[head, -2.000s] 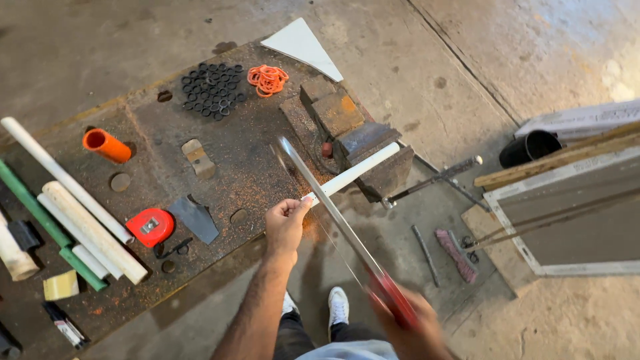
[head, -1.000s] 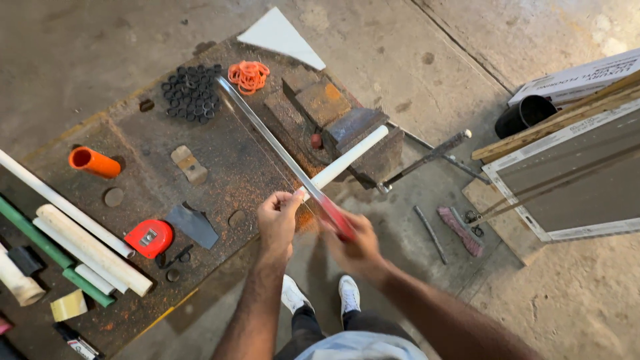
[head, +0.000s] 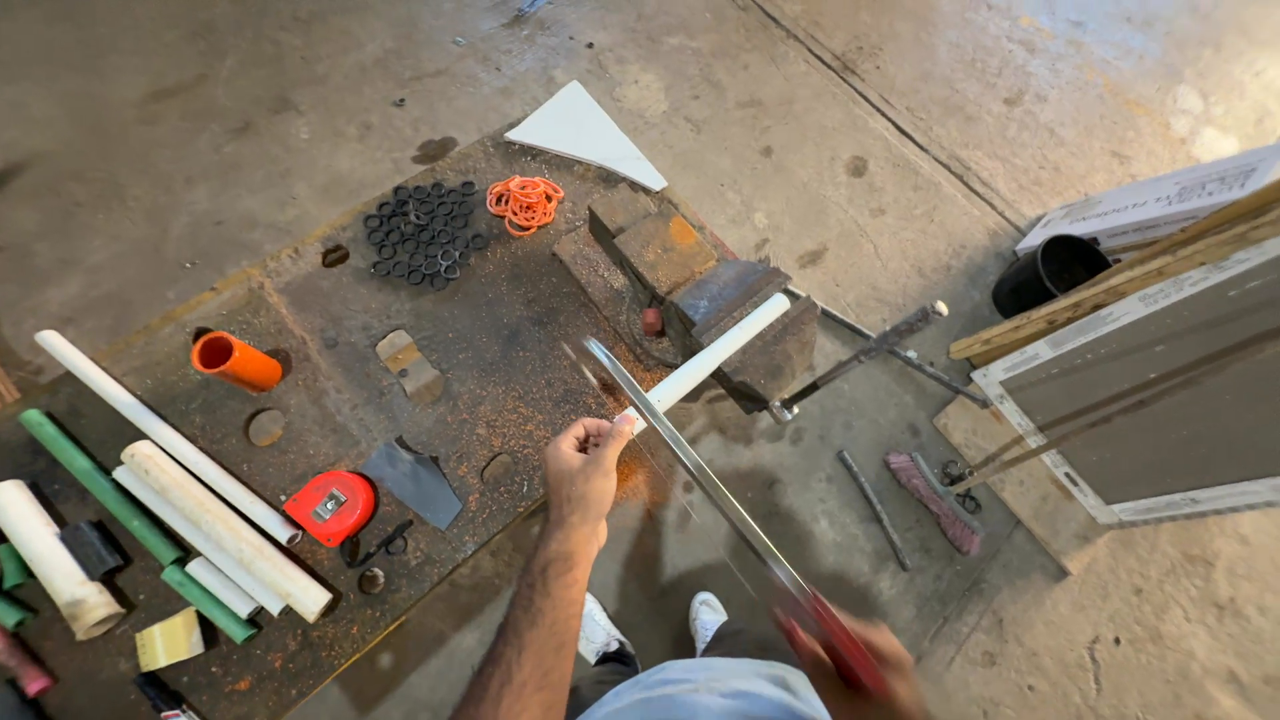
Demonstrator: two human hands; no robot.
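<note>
A white plastic pipe [head: 722,352] is clamped in the jaws of a metal bench vise [head: 745,300] and sticks out toward me. My left hand [head: 583,470] pinches the pipe's near end between thumb and fingers. In my right hand [head: 865,660], blurred at the lower right, is the red handle of a hacksaw [head: 705,480]. The saw's long metal frame crosses over the pipe just beside my left fingertips; the blade is blurred. Orange shavings lie around the cut area and over the metal workbench [head: 330,420].
Black rings [head: 425,232] and orange rings [head: 525,203] lie toward the bench's far edge. An orange pipe piece [head: 236,361], a red tape measure [head: 332,507] and several white and green pipes [head: 100,485] are at left. The vise handle [head: 870,355] juts right, above a brush [head: 935,500] on the floor.
My right hand has drawn the hacksaw back toward the lower right since one second ago. My left hand stays at the pipe's near end.
</note>
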